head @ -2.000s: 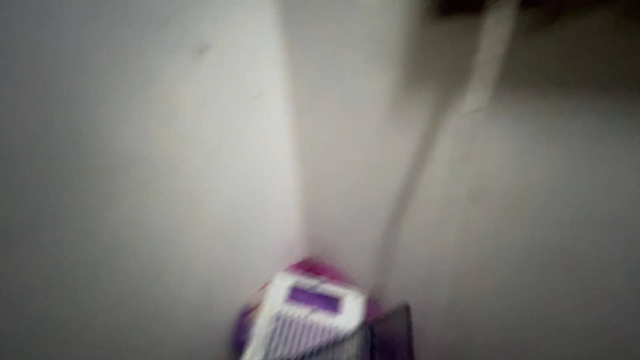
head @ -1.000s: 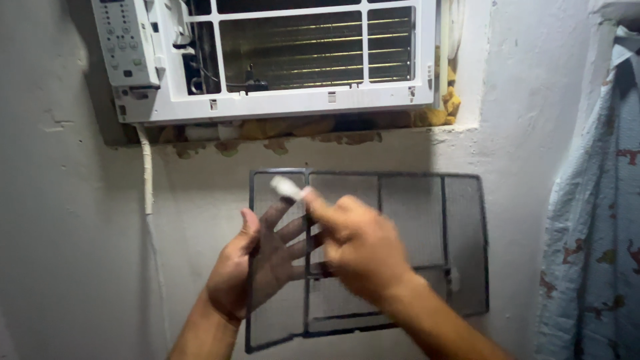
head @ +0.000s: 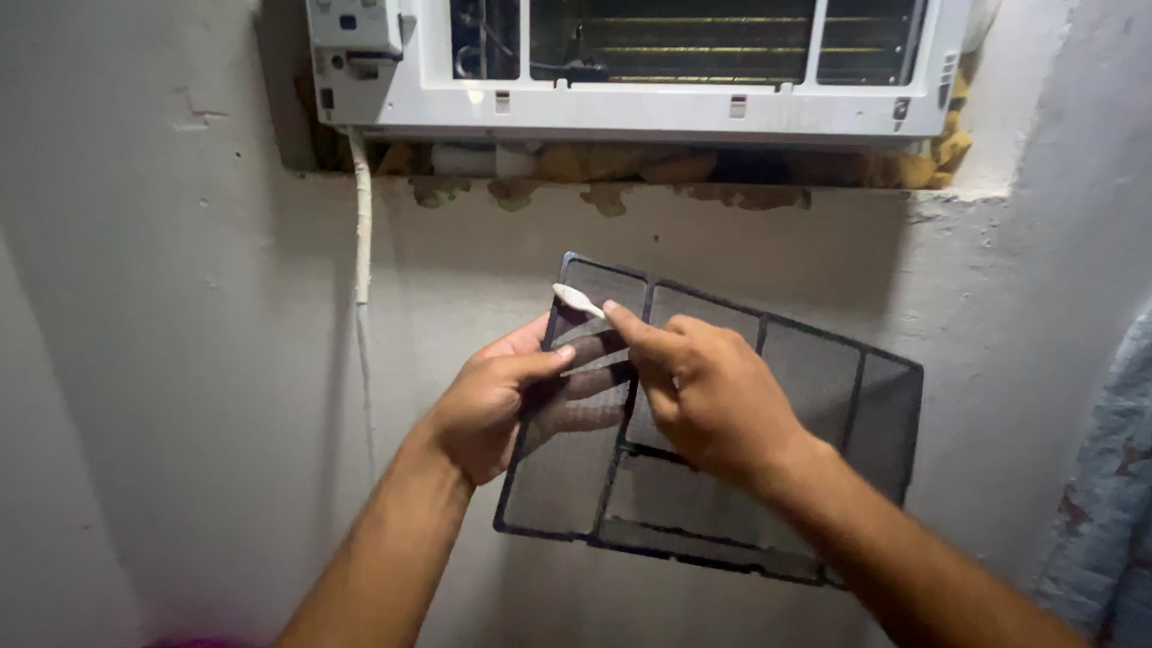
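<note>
My left hand (head: 531, 387) grips the left edge of a black-framed mesh air filter (head: 576, 486), thumb in front and fingers spread behind the mesh. The filter is tilted, its right side lower. My right hand (head: 720, 387) is closed around a small white brush (head: 578, 300), probably a toothbrush; its head lies at the filter's upper left corner. Most of the brush handle is hidden in the hand. Above hangs a white window air conditioner (head: 630, 112) with its front off, so that its inner fins show behind the frame bars.
A white cable (head: 363, 234) runs down the wall from the unit's left side. Yellowish foam (head: 954, 148) and chipped plaster edge the opening under the unit. A patterned blue curtain (head: 1098, 486) hangs at the right. Something magenta shows at the bottom left.
The filter has gone from nearly level to tilted down at the right. The left thumb, raised off it before, now lies over its edge. The brush has moved to the filter's upper left corner.
</note>
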